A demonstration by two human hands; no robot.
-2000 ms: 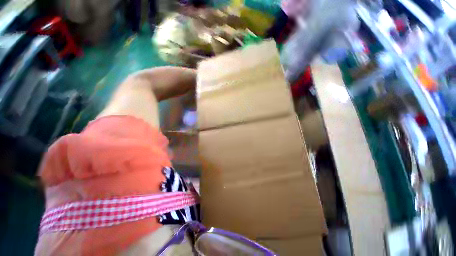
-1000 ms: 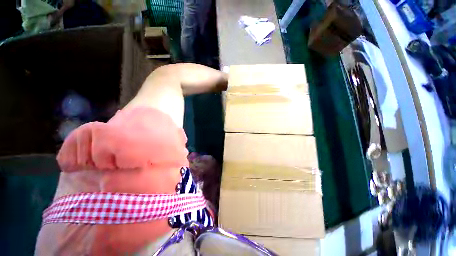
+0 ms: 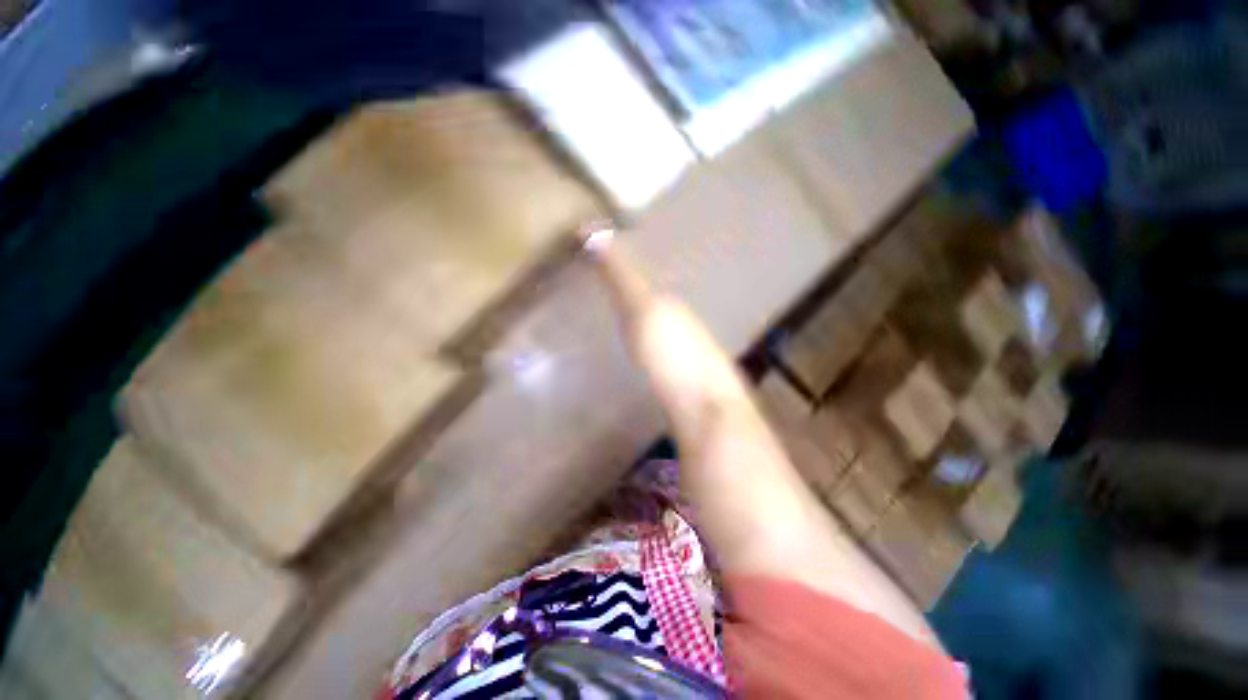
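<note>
Several plain brown cartons lie in a row on the bench (image 3: 548, 410): a far one (image 3: 424, 205), a middle one (image 3: 288, 383) and a near one (image 3: 164, 547) at the lower left. White glare shows on the near one. My right hand (image 3: 609, 253) is small and blurred at the right corner of the far carton. A pale spot shows at its fingertips. Whether it grips anything cannot be told. My left hand is not in view.
A white panel (image 3: 602, 116) and a bluish printed sheet (image 3: 753, 48) lie beyond the far carton. A stack of brown cartons (image 3: 958, 410) with gaps stands on the green floor at right. A blue object (image 3: 1054, 144) is behind it.
The view has swung round. My left arm has left the picture and my right arm has come in. The large open carton is out of view and the floor stack now shows.
</note>
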